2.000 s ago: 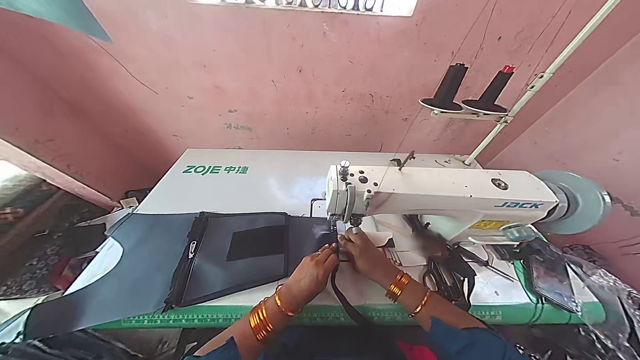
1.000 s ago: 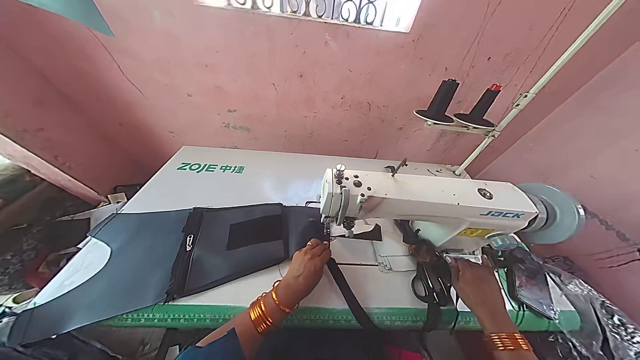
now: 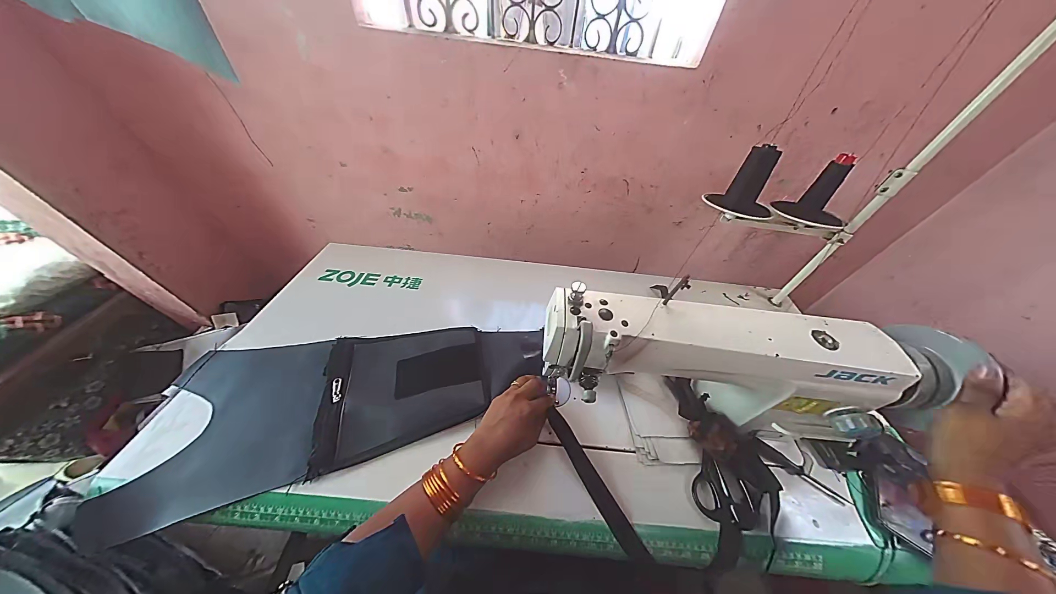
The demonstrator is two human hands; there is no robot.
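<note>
A white Jack sewing machine (image 3: 726,338) stands on the white table. Beneath its needle area lies the right end of a dark grey fabric piece (image 3: 272,412) with a zipper (image 3: 337,392) and a black patch (image 3: 437,370). My left hand (image 3: 520,412) pinches the black strap (image 3: 594,487) beside the presser foot; the fingertips are partly hidden by the machine head. From there the strap runs down over the table's front edge. At the far right my right hand (image 3: 982,396), blurred, is at the machine's handwheel (image 3: 932,363); its fingers are not clear.
Black-handled scissors (image 3: 718,495) lie among black strips right of the strap. Papers (image 3: 656,421) lie under the machine arm. A green measuring tape (image 3: 495,532) follows the front edge. Two black thread cones (image 3: 747,186) sit on a stand behind. Clear plastic and other items crowd the right end.
My right hand was at the needle area, then by the scissors, and is now at the handwheel on the right. My left hand has stayed near the needle.
</note>
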